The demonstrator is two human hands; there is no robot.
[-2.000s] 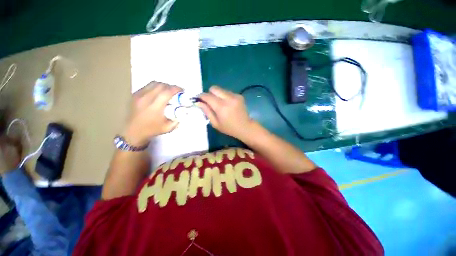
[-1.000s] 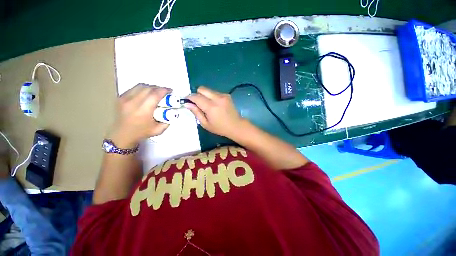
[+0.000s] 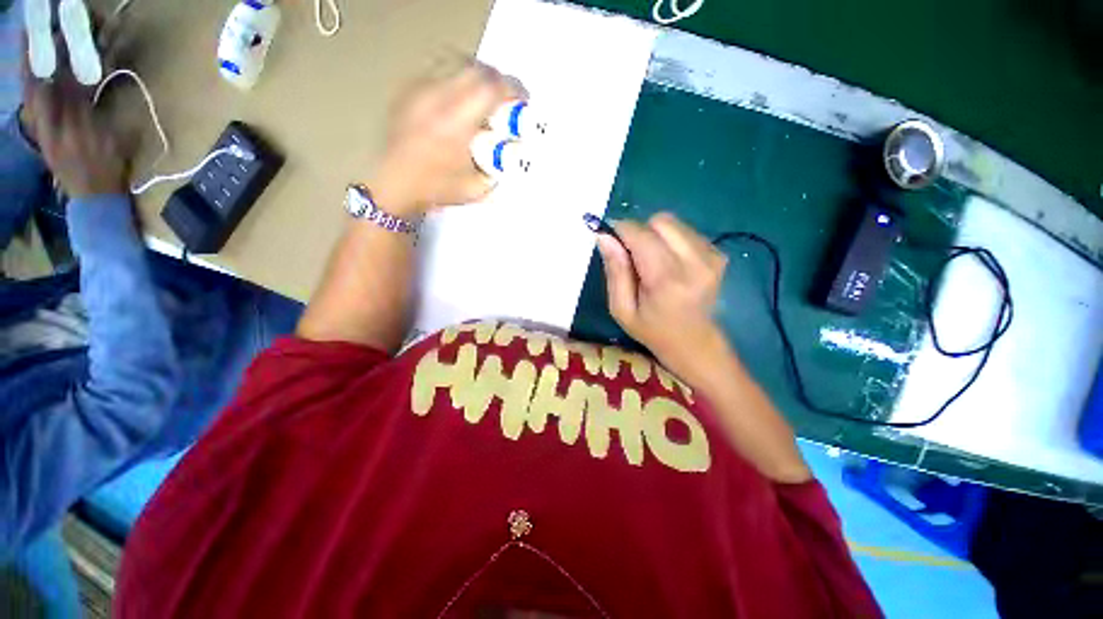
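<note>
My left hand [image 3: 442, 133], slightly blurred, holds a pair of white rounded electronic units [image 3: 498, 148] with blue bands above the white sheet [image 3: 550, 181]. Their ends point right. My right hand [image 3: 663, 272] holds the plug of a black cable [image 3: 601, 226] between thumb and fingers. The plug tip points up and left, apart from the units. The cable [image 3: 792, 363] runs right and loops near a black box [image 3: 861, 256] with pale lettering and a small light. A round metal-rimmed part [image 3: 913, 154] sits at the box's far end.
At left on the brown board [image 3: 333, 109] are another white-and-blue unit [image 3: 248, 46] and a black socket block [image 3: 226, 187] with a white lead. A neighbour's hand [image 3: 79, 139] holds two white pieces. A green conveyor [image 3: 847, 42] runs behind a metal edge. A blue bin edge shows far right.
The view has turned and shifted left. The plug has come away from the units, and my hands are farther apart. My left hand has moved away with the pair.
</note>
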